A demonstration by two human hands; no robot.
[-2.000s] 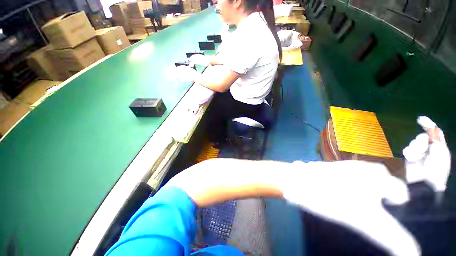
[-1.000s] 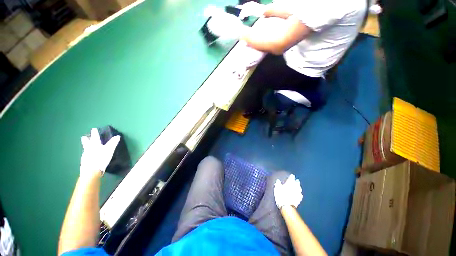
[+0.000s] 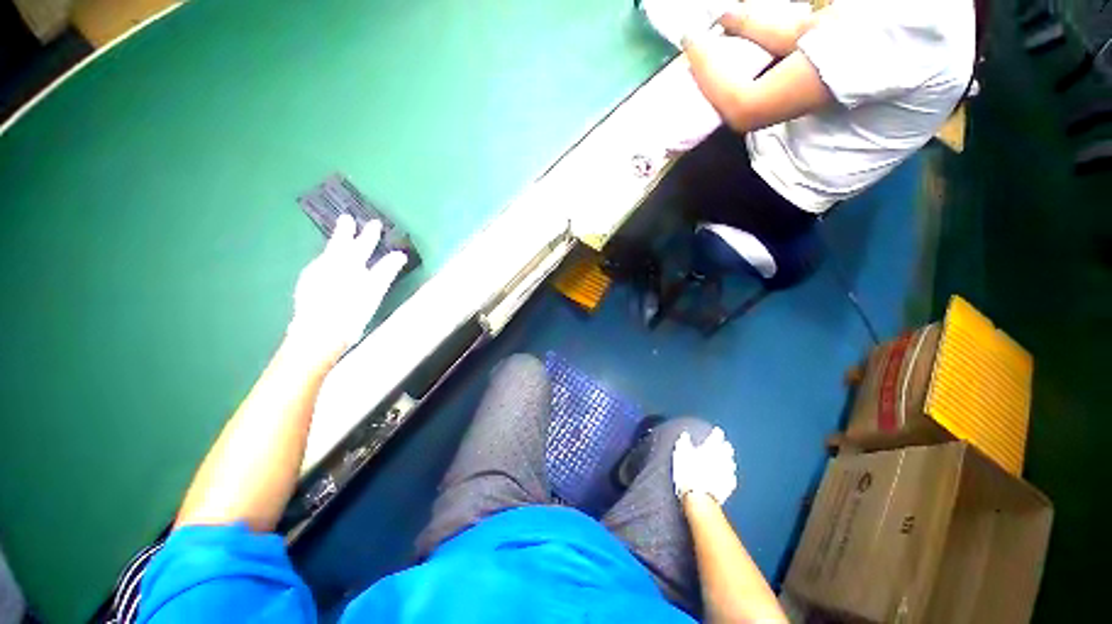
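Observation:
A black metal housing (image 3: 338, 205) with slots along its top lies on the green conveyor belt (image 3: 159, 256), slanting near the white side rail. My left hand (image 3: 342, 287), in a white glove, reaches over the belt with its fingers and thumb around the housing's near part; the fingertips hide some of it. My right hand (image 3: 705, 466), also gloved, rests empty on my right knee with its fingers a little apart.
A white rail (image 3: 488, 262) edges the belt. A person in a white shirt (image 3: 884, 104) sits ahead at the belt. Blue mesh (image 3: 585, 427) shows between my legs. An open carton (image 3: 872, 530) and a yellow ribbed pad (image 3: 982, 384) stand at right.
Since two seconds ago, both hands have come away from the right side. Over the last second, my left hand and the housing have shifted up and right in view; my right hand stays on the knee.

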